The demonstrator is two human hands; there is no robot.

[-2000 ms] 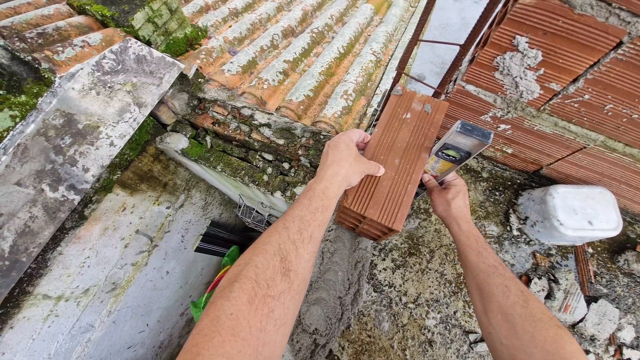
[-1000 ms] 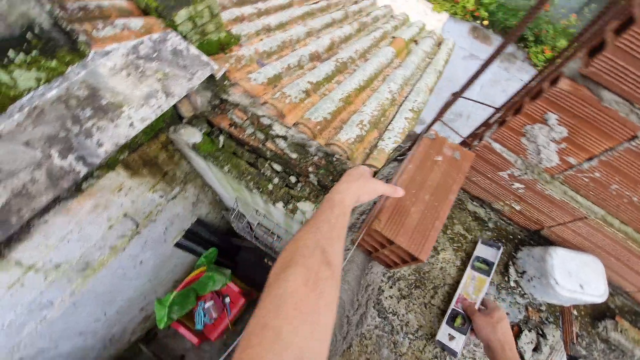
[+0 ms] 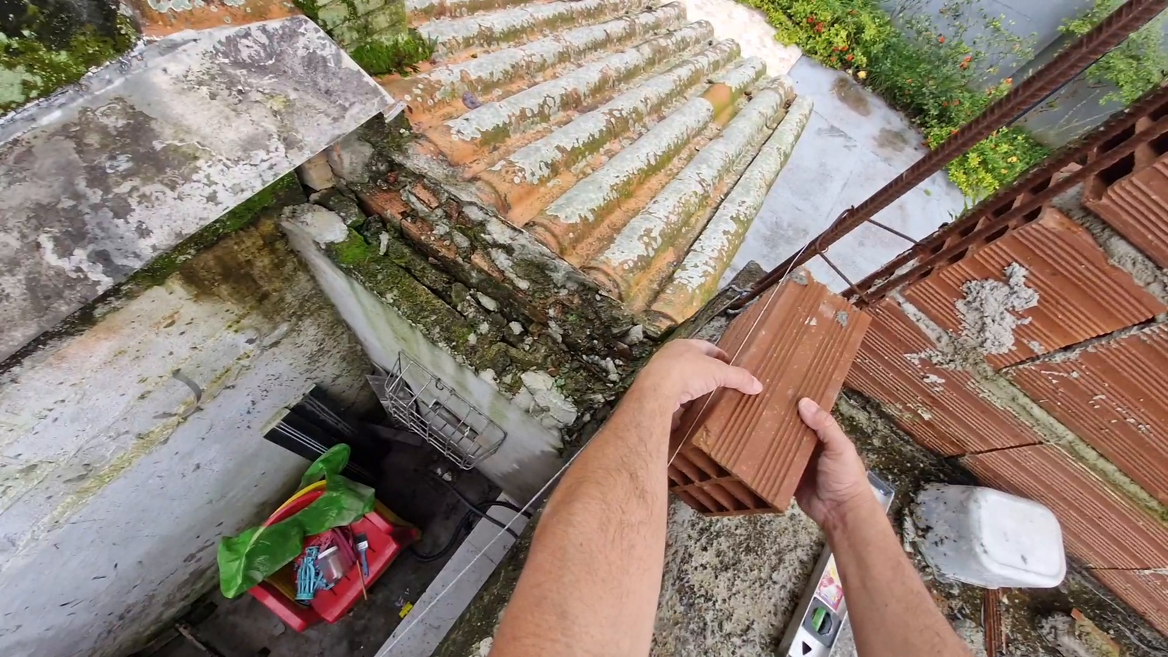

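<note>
A hollow ridged clay brick (image 3: 789, 365) stands at the corner beside the brick wall, its open cells facing me. My left hand (image 3: 698, 379) grips its left side, thumb on the top face. On the opposite side my right hand (image 3: 830, 461) holds it, thumb at the top edge. A taut string (image 3: 707, 401) runs along the brick's left side, past my left hand. Partly hidden under my right forearm, a spirit level (image 3: 821, 607) lies on the rough mortar surface.
A ridged brick wall (image 3: 1086, 392) and rusty rebar (image 3: 958, 137) rise at right. A white plastic container (image 3: 990, 534) sits beside the level. Mossy roof tiles (image 3: 620, 173) lie ahead. Below left, a wire basket (image 3: 443, 411) and a red tub (image 3: 365, 566) with tools stand in a drop.
My right hand has let go of the spirit level, which now lies down, and has moved up onto the brick. My left hand remains at the brick's left side.
</note>
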